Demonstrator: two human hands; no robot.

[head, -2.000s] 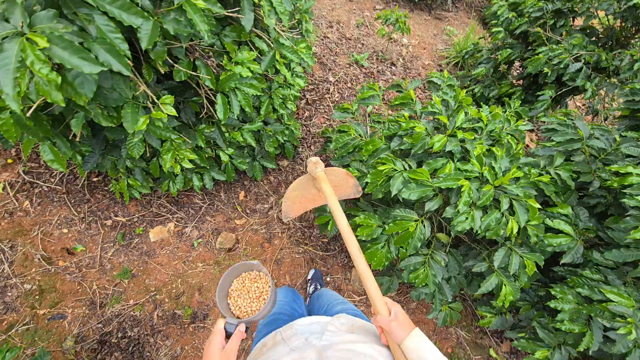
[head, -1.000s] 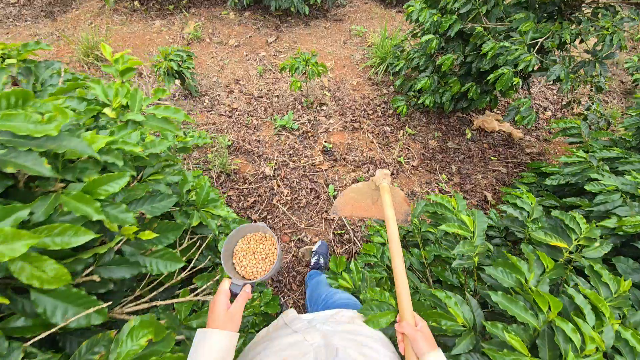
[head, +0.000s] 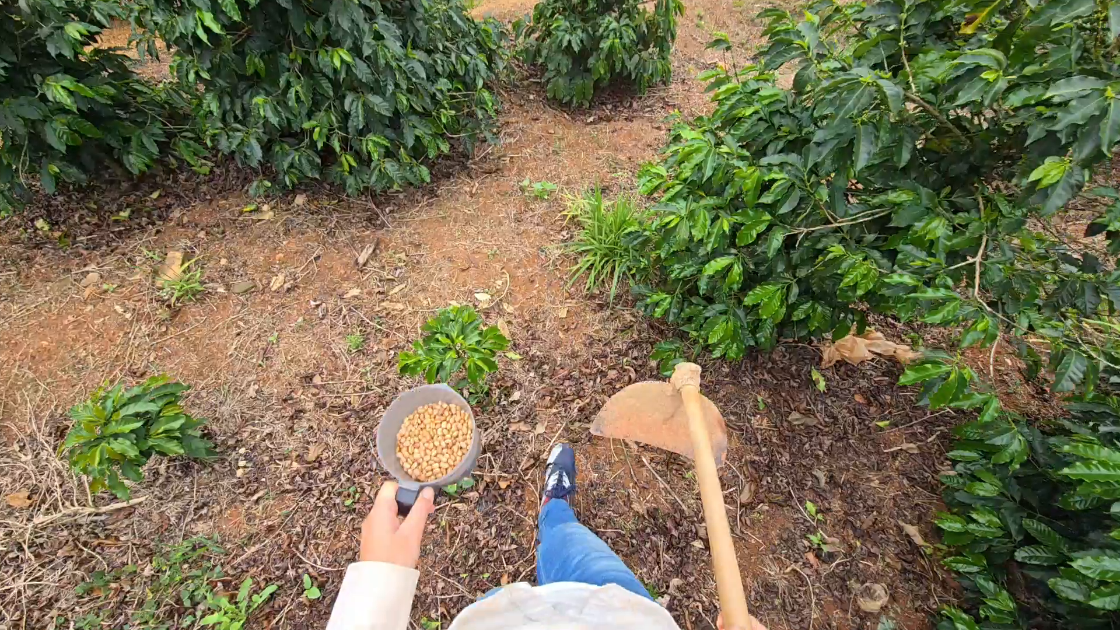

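My left hand (head: 395, 527) grips the dark handle of a grey cup (head: 473, 455), which holds many light tan beans or seeds (head: 434, 441). At the bottom edge, only the fingertips of my right hand (head: 740, 622) show, around the wooden handle of a hoe (head: 713, 503). The hoe's broad, rounded blade (head: 658, 417) is coated in reddish soil and lies ahead of my shoe, to its right. From this view I cannot tell if the blade touches the ground.
Small leafy plants stand just beyond the cup (head: 455, 346) and at the left (head: 136, 429). Large bushes grow at the right (head: 840, 201) and upper left (head: 332, 87). A grass tuft (head: 604, 238) and a crumpled tan piece (head: 866, 347) lie ahead. My shoe (head: 560, 472) is on leaf-littered soil.
The view has moved forward, out from between dense bushes onto more open soil. Both hands keep hold of the cup and the hoe. The bush beside my left hand has left the view.
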